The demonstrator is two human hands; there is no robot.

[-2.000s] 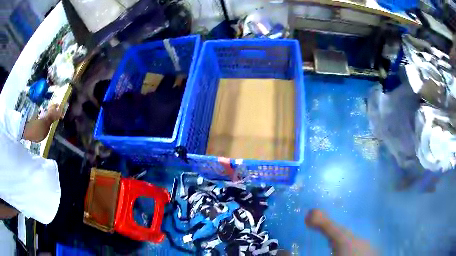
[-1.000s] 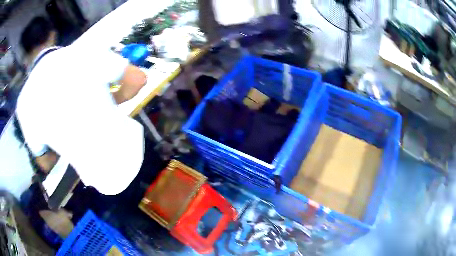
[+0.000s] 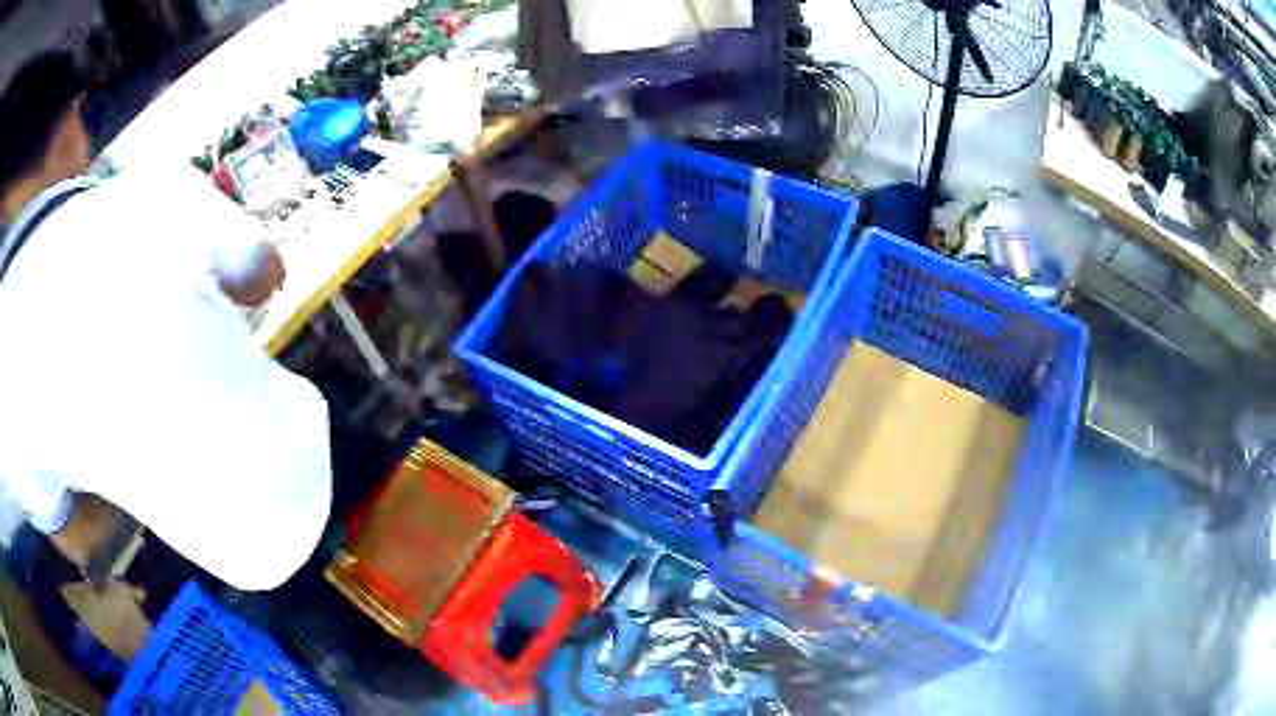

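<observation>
Neither of my hands is in the picture. Nearest in front of me stand two large blue plastic crates side by side. The right crate [image 3: 1043,462] holds only a flat cardboard sheet [image 3: 896,469]. The left crate [image 3: 595,420] holds dark cloth [image 3: 630,343] with small bits of cardboard showing behind it. A pale strap [image 3: 760,220] hangs over its back rim, and a dark tie [image 3: 721,515] sits at the front corner between the crates.
A person in white [image 3: 168,378] bends over a table [image 3: 399,210] on the left. A red stool [image 3: 525,609], a wooden stool [image 3: 420,539] and another crate [image 3: 210,657] stand near. Scraps [image 3: 686,629] lie on the floor. A fan [image 3: 956,84] stands behind.
My view has turned left, so the crates sit further right and tilted. The fan and more of the person now show. The bare, blurred limb at the lower right two seconds ago is gone.
</observation>
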